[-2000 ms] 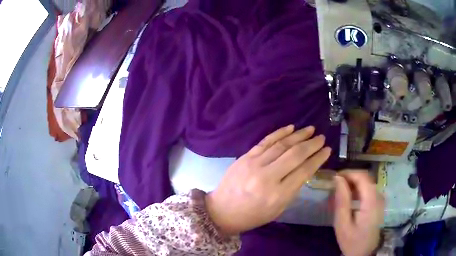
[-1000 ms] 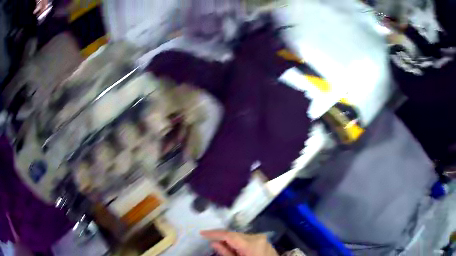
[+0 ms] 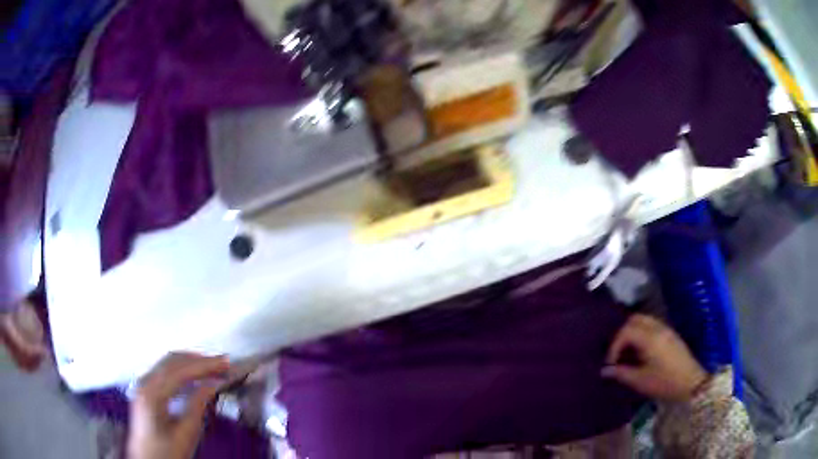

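Observation:
A broad purple cloth (image 3: pixel 457 376) lies over the lap, below the table's front edge. My left hand (image 3: pixel 175 403) is at the lower left by the table edge, cut off by the bottom of the picture. Its fingers are curved, left of the cloth; blur hides whether they hold anything. My right hand (image 3: pixel 650 359) is at the cloth's right end, fingers bent, tips over the purple fabric. Whether they grip it is unclear. Another purple cloth (image 3: pixel 170 116) lies on the table at the upper left, reaching the machine's metal plate (image 3: pixel 278 161).
The white table (image 3: pixel 305 287) has a yellow-cream rectangular frame (image 3: pixel 435 215) near the orange label (image 3: pixel 471 109). Purple scraps (image 3: pixel 637 103) and pale thread tails (image 3: pixel 617 246) lie at the right end. A blue basket (image 3: pixel 695 287) stands lower right. Part of what looks like a hand (image 3: pixel 22 336) shows far left.
The view swung right, then back over the table front. Both hands were at the machine two seconds ago; now they are apart, low in the picture, with purple cloth over the lap between them.

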